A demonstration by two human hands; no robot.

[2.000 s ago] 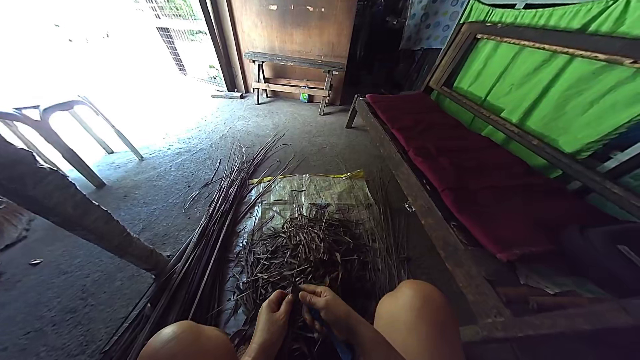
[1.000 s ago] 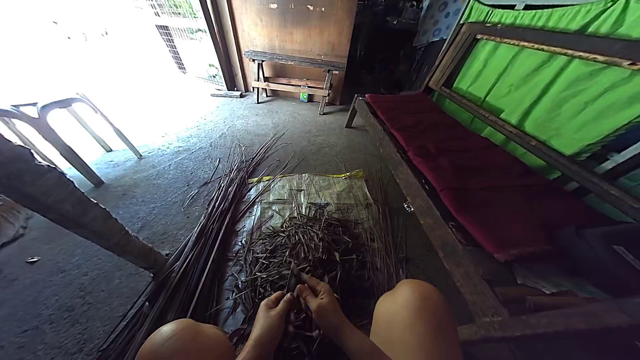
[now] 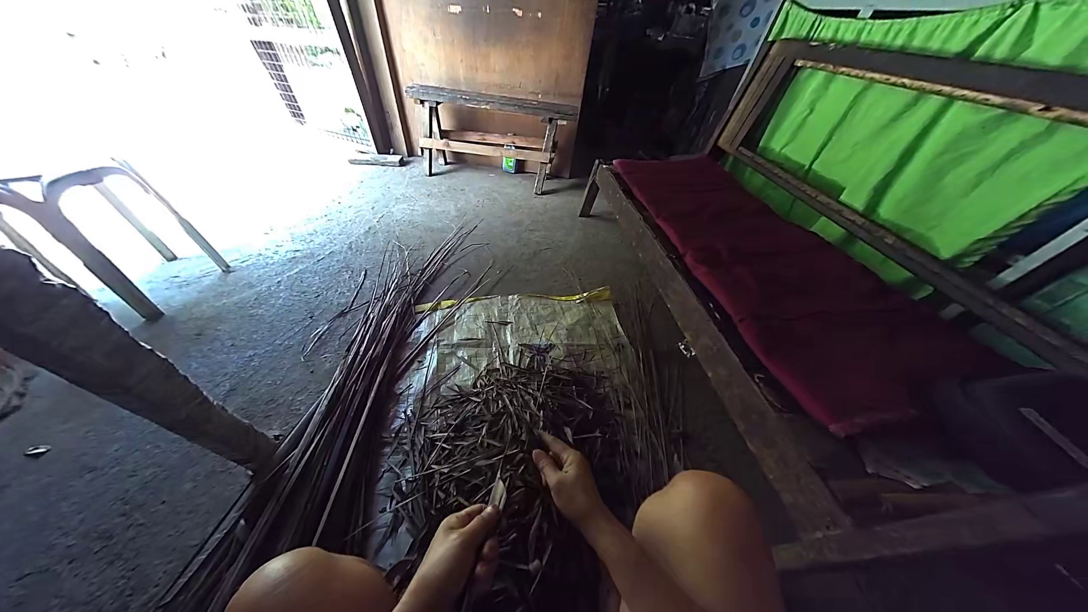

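Low in the head view, my left hand (image 3: 463,535) is closed on a dark strip of dry leaf, with a pale tip (image 3: 499,493) standing up past the thumb. Farther forward and to the right, my right hand (image 3: 568,476) pinches a small dark piece that I cannot make out well. Both hands are over a heap of short dry leaf pieces (image 3: 493,416), which lies on a woven plastic sack (image 3: 544,319) with a yellow edge. Long dry leaf strips or midribs (image 3: 357,408) lie in a bundle along the left side of the sack.
A wooden bench (image 3: 714,374) with a dark red cushion (image 3: 790,297) runs along the right. A rough post (image 3: 127,374) slants in at the left, near a plastic chair (image 3: 85,221). At the back, a small wooden bench (image 3: 493,102) stands by a plywood panel. My knees flank the heap.
My hands were together over the heap; now they are apart, the right one farther forward and to the right. A dark tool seen at my right hand two seconds ago cannot be clearly made out now.
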